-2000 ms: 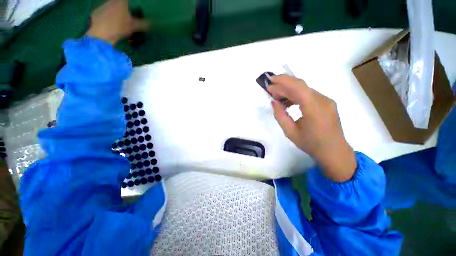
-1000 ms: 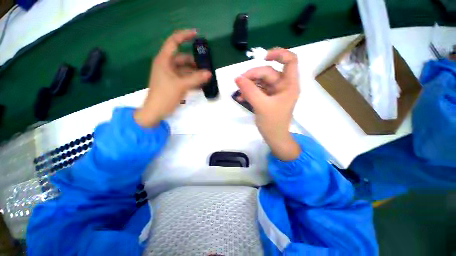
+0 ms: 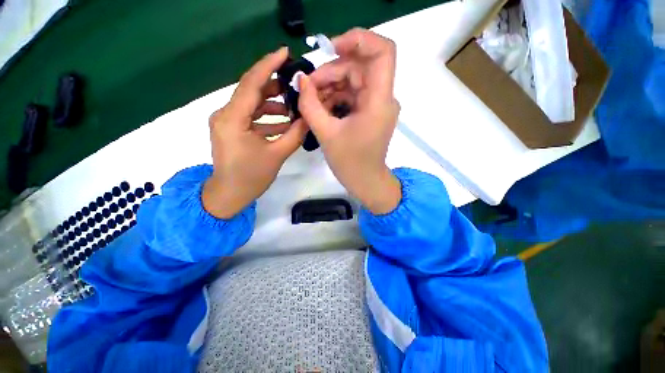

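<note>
My left hand holds a black device upright between thumb and fingers, above the table's far edge. My right hand is against it, with thumb and finger at a small white round piece on the device's face. A white tab stands out by the right fingertips. A second dark piece shows partly under the right fingers; its shape is hidden. A black tray-like part lies at the table edge nearest my body.
Black round pads lie in rows on a clear sheet at left. A cardboard box with clear waste and a white strip stands at right. A thin clear strip lies on the table. Black devices sit on the green belt.
My left hand has taken a black device from the belt side and brought it to my right hand. The white piece in my right fingers is now at the device. The view has shifted.
</note>
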